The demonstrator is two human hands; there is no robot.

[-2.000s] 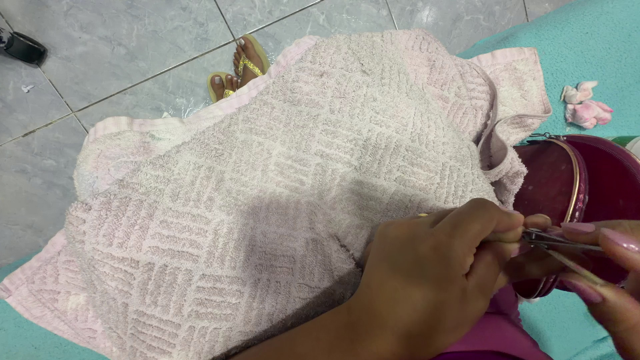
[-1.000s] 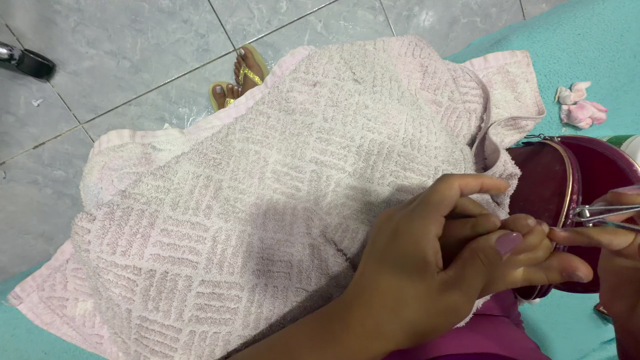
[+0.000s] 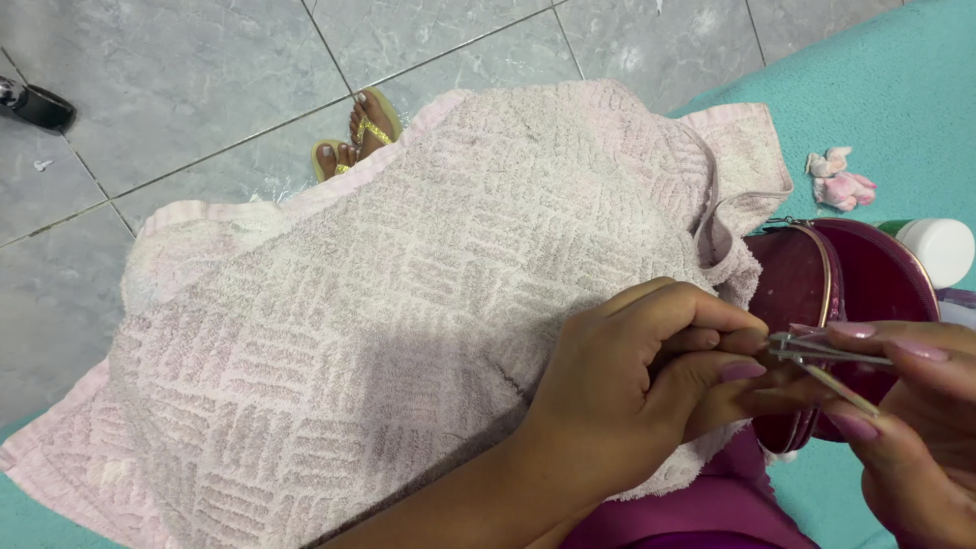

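Observation:
My left hand (image 3: 618, 381), at the lower centre right, is curled around a fingertip that lies against the jaws of a metal nail clipper (image 3: 831, 352); whose finger it is I cannot tell. The left thumb has a pink nail, and more bare digits overlap beneath it. On the right, my right hand (image 3: 915, 404) holds the clipper by its body and angled lever, between its thumb below and pink-nailed fingers above. A patterned pale pink towel (image 3: 427, 267) lies spread to the left of and under the left hand.
Behind the hands sits an opened dark red zip case (image 3: 789, 282). A white-lidded jar (image 3: 942, 252) and crumpled pink-stained cotton (image 3: 842, 187) rest on the turquoise cover (image 3: 907, 99). Sandalled feet (image 3: 374, 126) and a black object (image 3: 46, 107) are on the tiled floor.
The clipper, held farther right one second ago, is now against the fingertip. My left index finger has bent down from its more extended pose, and the right hand has come closer to the left.

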